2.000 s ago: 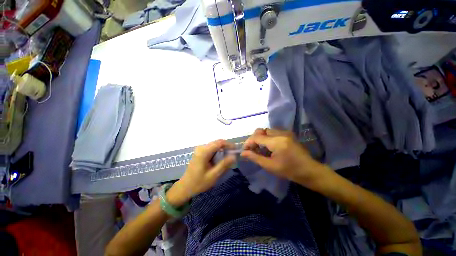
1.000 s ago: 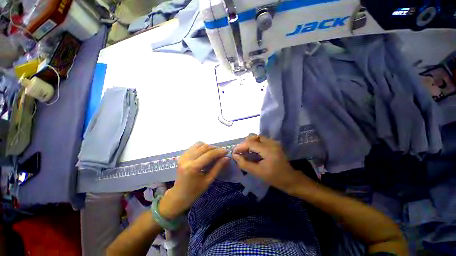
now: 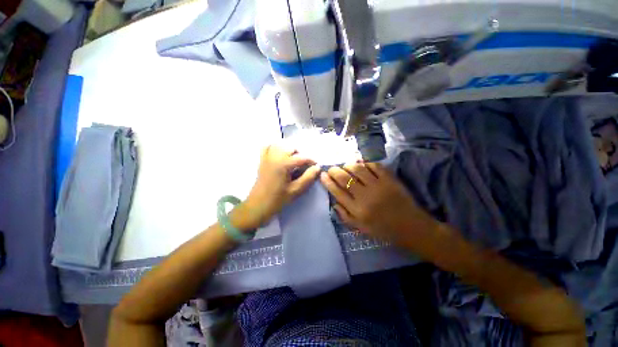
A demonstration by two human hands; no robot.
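A flat grey-blue cut piece (image 3: 313, 237) lies below the needle area and hangs over the table's front edge. My left hand (image 3: 283, 177) pinches its upper end from the left, just in front of the presser foot. My right hand (image 3: 366, 193), with a ring, presses on its upper right side, fingertips close to the left hand's. The white sewing machine head (image 3: 305, 88) stands right above my fingertips. Glare hides the needle and the piece's top edge. A crumpled grey-blue garment body (image 3: 488, 169) lies right of the needle.
A stack of cut pieces (image 3: 96, 196) lies at the table's left. Loose grey-blue pieces (image 3: 203, 41) lie behind, left of the machine head. A blue sheet (image 3: 69, 129) lies along the left edge. A printed ruler (image 3: 244, 261) runs along the front edge.
Both hands have moved from the table's front edge up to the needle area with the cut piece, which now lies flatter. The view has moved closer to the machine.
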